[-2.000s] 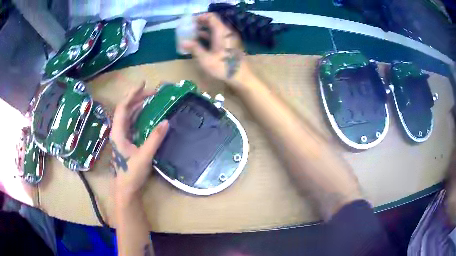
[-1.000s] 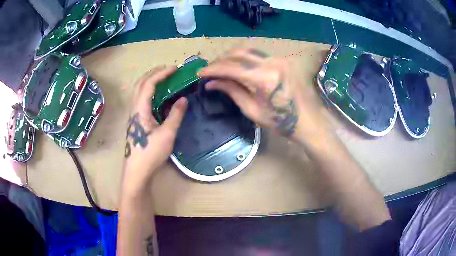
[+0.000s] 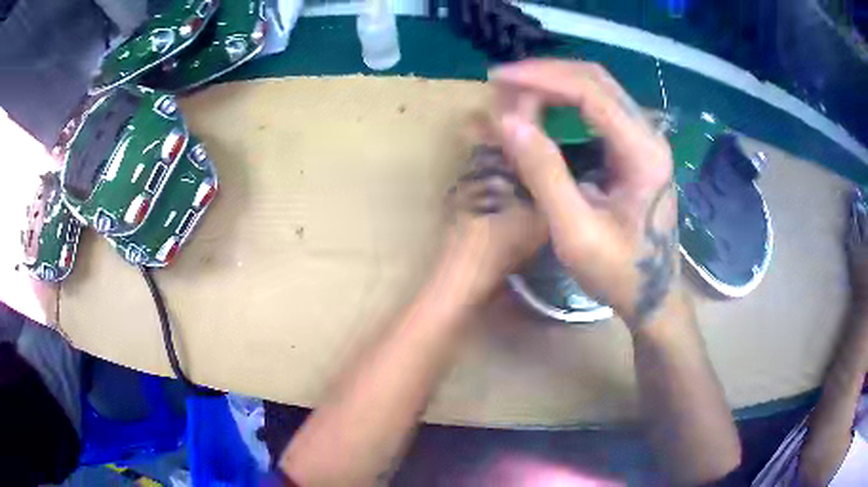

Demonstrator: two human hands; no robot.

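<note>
A green car body is mostly hidden under both hands, right of the middle; its pale rounded rim (image 3: pixel 571 312) shows below them, and green shows between the right hand's fingers. My left hand (image 3: pixel 500 195) is blurred over its left side, with its fingers partly hidden behind my right hand. My right hand (image 3: pixel 604 171) is above the body, thumb and forefinger curved towards each other with a gap; no held item can be made out. Another green body with a dark recess (image 3: pixel 728 214) lies just right of my right hand.
Several green bodies (image 3: pixel 138 166) overlap at the left on the brown cardboard (image 3: pixel 314 219). A translucent white bottle (image 3: pixel 379 36) stands behind on the green surface, beside black parts (image 3: pixel 500 29). A black cable (image 3: pixel 164 319) crosses the front left edge. Another person's arm (image 3: pixel 842 380) is at the far right.
Both hands have moved right, away from the earlier middle spot, where no car body shows now. The body beneath them lies farther right. The bottle held up earlier stands at the back.
</note>
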